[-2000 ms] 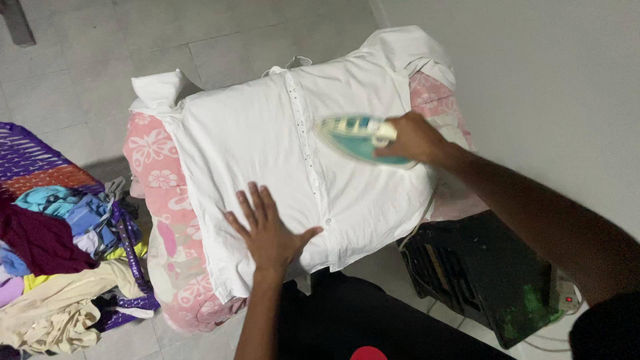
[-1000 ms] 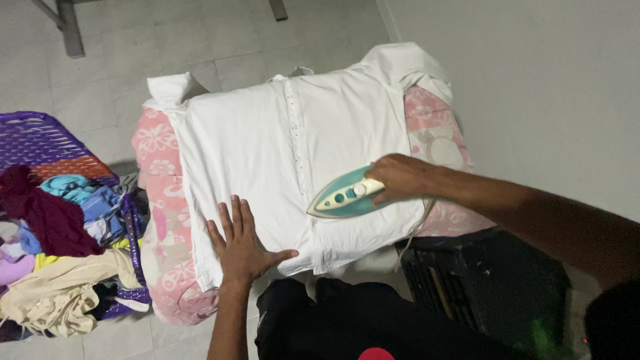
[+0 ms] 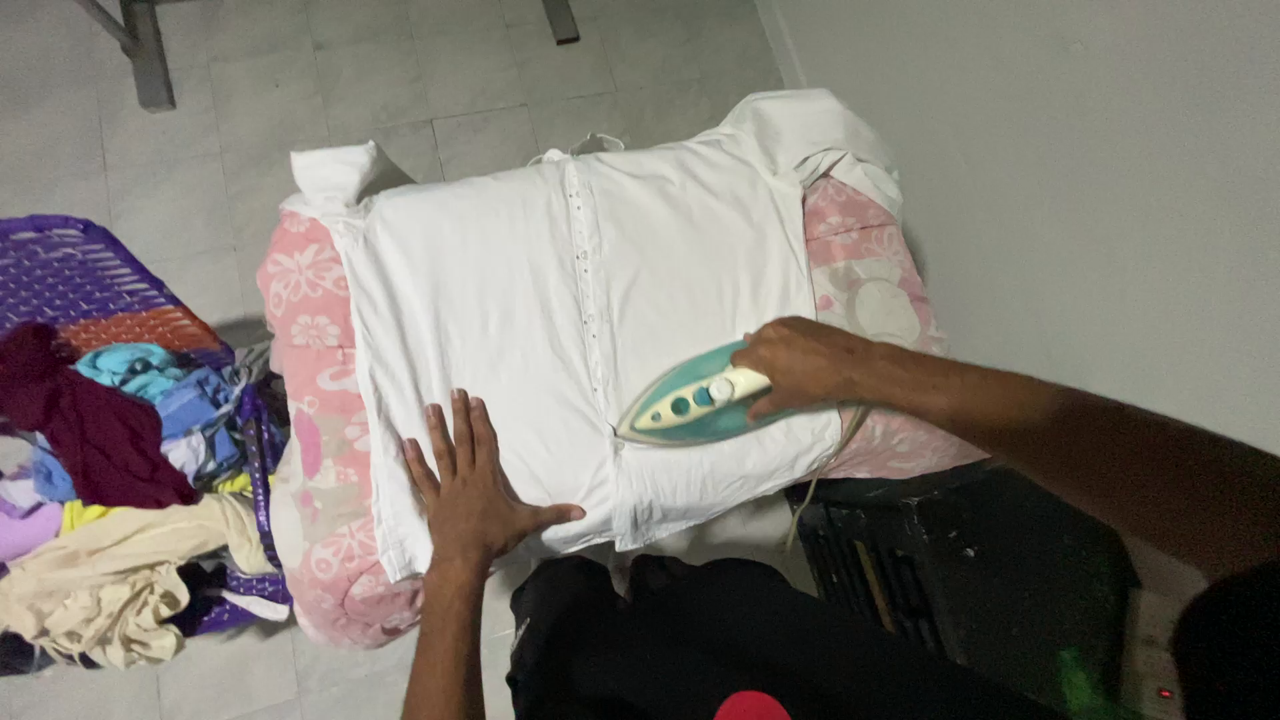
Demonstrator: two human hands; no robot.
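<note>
A white shirt [image 3: 480, 290] with a placket down its middle lies spread over a pink patterned padded cover [image 3: 315, 340]. My right hand [image 3: 805, 365] is closed around the handle of a teal and cream clothes iron [image 3: 700, 395]. The iron lies on the lower right part of the shirt, its tip pointing left at the placket. My left hand [image 3: 475, 485] rests palm down on the lower left part of the shirt with its fingers spread and nothing held. The iron's soleplate is hidden.
At the left, a purple and orange woven chair or basket [image 3: 90, 270] bears a heap of mixed clothes [image 3: 110, 430]. A black slatted container [image 3: 960, 560] stands at the lower right, with the iron's cord [image 3: 825, 470] hanging near it. A grey wall [image 3: 1060, 200] rises at the right.
Two seconds ago the iron was higher on the shirt's right half; my right hand has moved it down, toward the lower hem. My left hand stays spread on the lower left part.
</note>
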